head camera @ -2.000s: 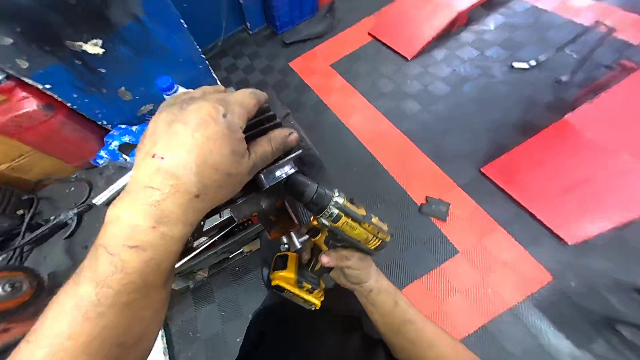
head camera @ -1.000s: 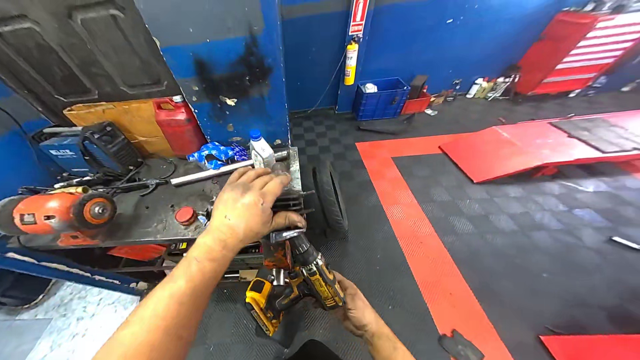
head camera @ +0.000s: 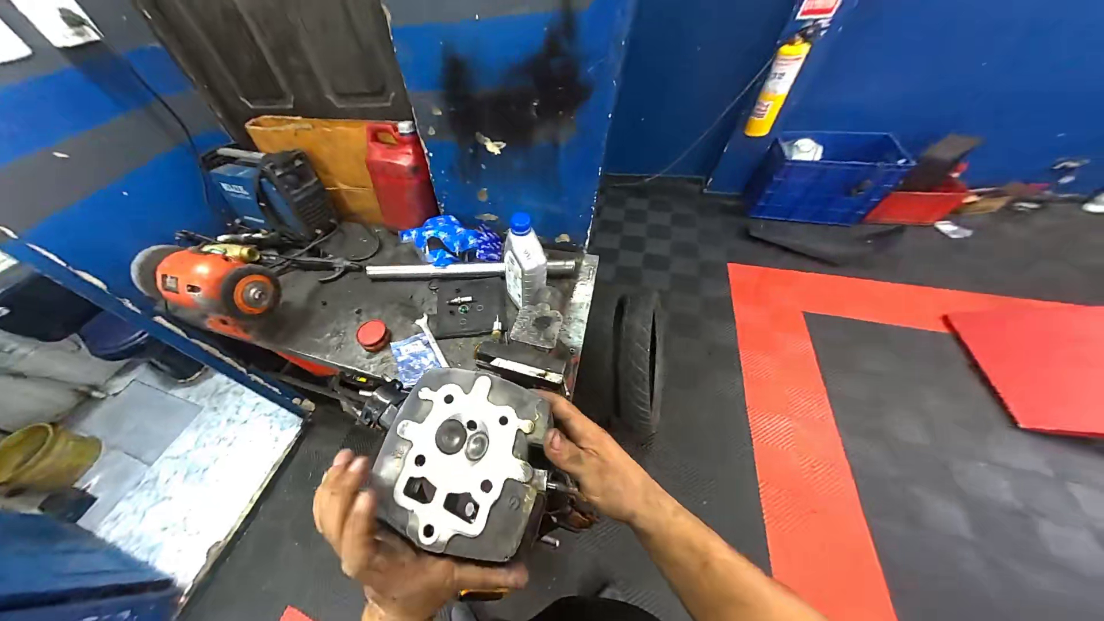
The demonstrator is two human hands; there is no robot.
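Observation:
An engine cylinder head, its pale machined gasket face with two valves turned up toward me, is held between my hands above the floor in front of the bench. My left hand supports its lower left side, thumb along the bottom edge. At its right side my right hand grips the edge. Below the cylinder head a bit of yellow shows, perhaps the drill, mostly hidden. On the bench behind lie a wrench, a blue-and-white packet and a red cap.
The workbench holds an orange bench grinder, a welding machine, a red jug, a white bottle and a metal tube. A tire stands at its right end. Farther right is a red ramp.
The yellow cordless drill has left my right hand, which now grips the cylinder head. My left hand has moved from the top of the finned part to the cylinder head's lower left.

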